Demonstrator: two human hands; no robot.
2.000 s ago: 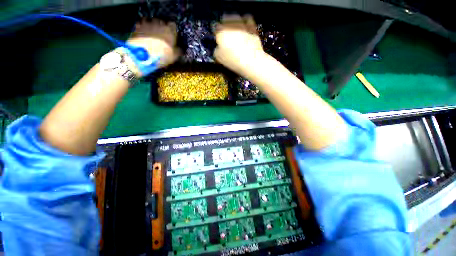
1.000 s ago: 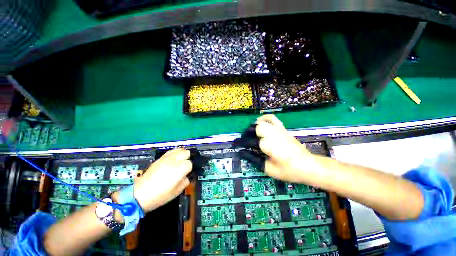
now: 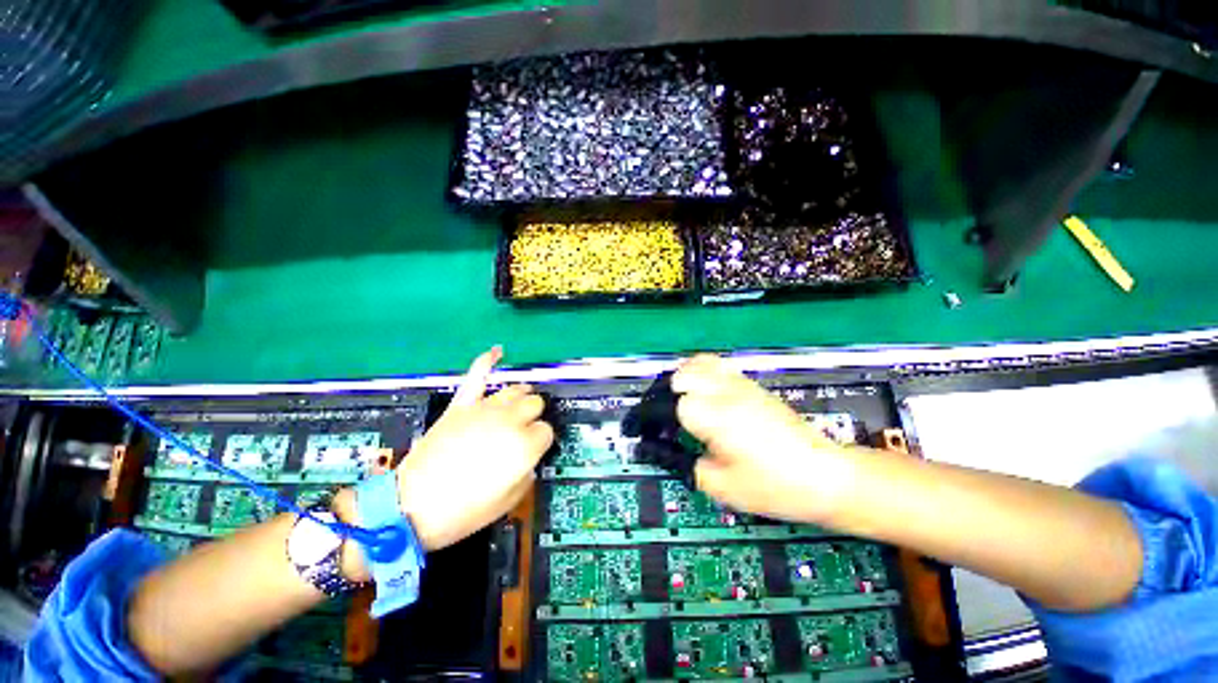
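A black carrier (image 3: 521,574) holds rows of green circuit boards (image 3: 594,574) in front of me. My left hand (image 3: 474,460) is over its upper left corner, fingers curled and one finger pointing up. My right hand (image 3: 748,440) is over the top row, with black-covered fingertips (image 3: 657,427) close to the boards. Both hands hide part of the top row. Anything held between the fingers is too small or hidden to tell. A blue strap (image 3: 387,544) and a watch (image 3: 318,547) are on my left wrist.
Bins of silver components (image 3: 588,134), yellow components (image 3: 598,258) and dark brown components (image 3: 801,251) stand on the green bench (image 3: 334,307) under a shelf edge (image 3: 561,38). A second carrier of boards (image 3: 171,504) lies left. A yellow stick (image 3: 1099,254) lies right of the bins.
Both hands have come from the bins down to the carrier. Since one second ago, my left hand has moved slightly up with one finger raised; my right hand stays over the top row.
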